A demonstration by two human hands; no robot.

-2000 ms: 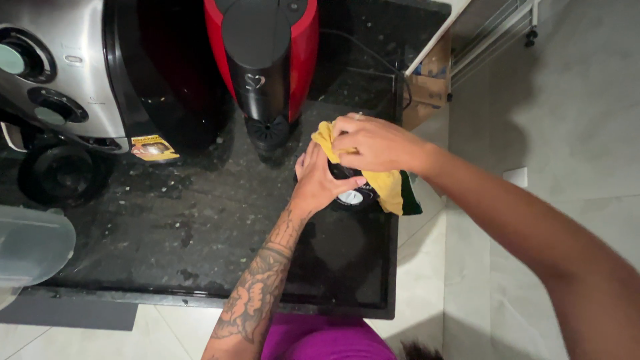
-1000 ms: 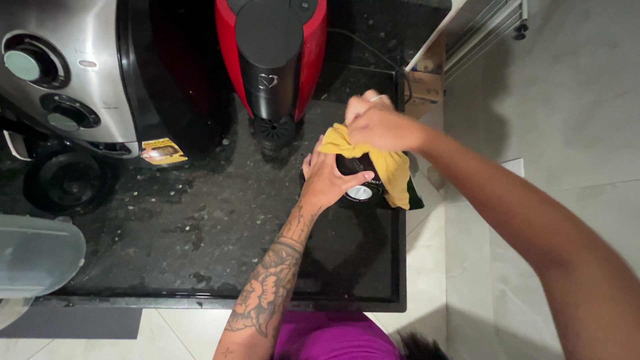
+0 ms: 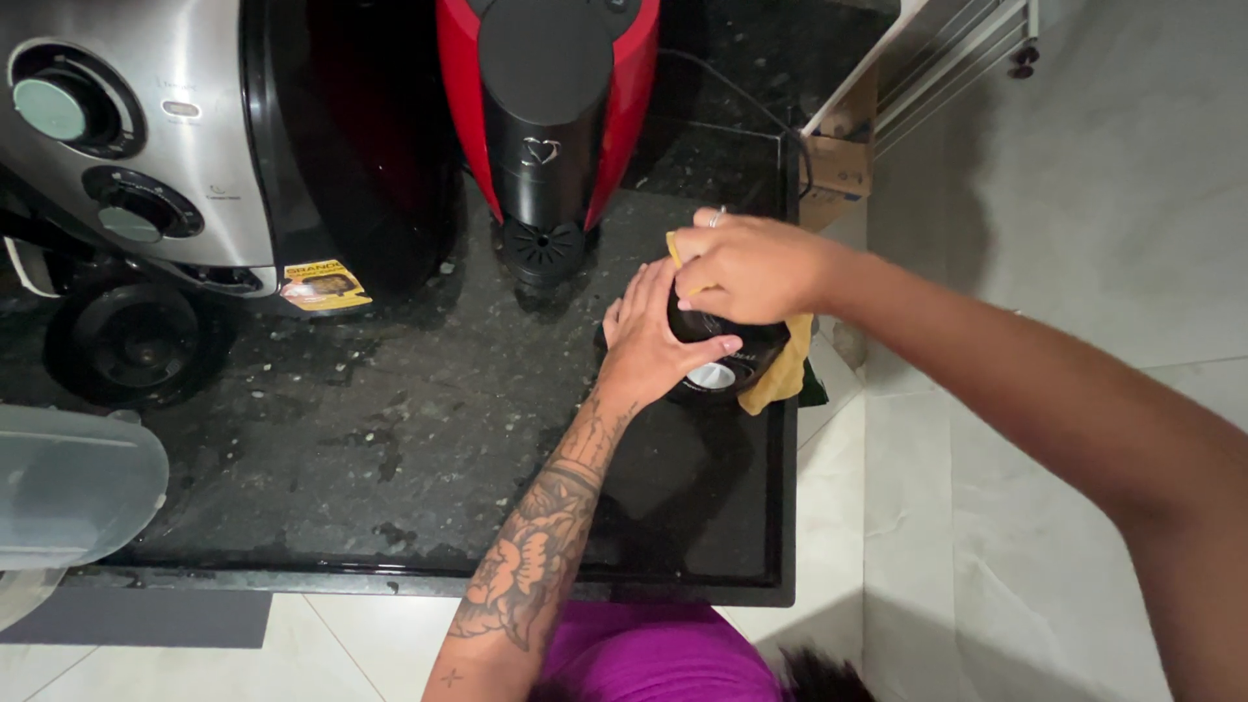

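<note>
A small black appliance with a silver knob (image 3: 711, 376), perhaps a blender base, stands near the counter's right edge. Spread over its left side, my left hand (image 3: 651, 336) grips it, thumb across the front. My right hand (image 3: 746, 268) holds a yellow cloth (image 3: 780, 378) against its top; part of the cloth hangs down the appliance's right side. The appliance's upper part is mostly hidden under my hands.
A red and black capsule coffee machine (image 3: 543, 146) stands behind. To the left are a steel and black air fryer (image 3: 210, 146), a black round item (image 3: 136, 341) and a translucent plastic container (image 3: 78, 487). The dark stone counter (image 3: 390, 478) shows wet spots. A cardboard box (image 3: 837, 168) lies beyond its right edge.
My right hand has come down from the appliance's far side onto its top with the cloth. My left hand has stayed on the appliance.
</note>
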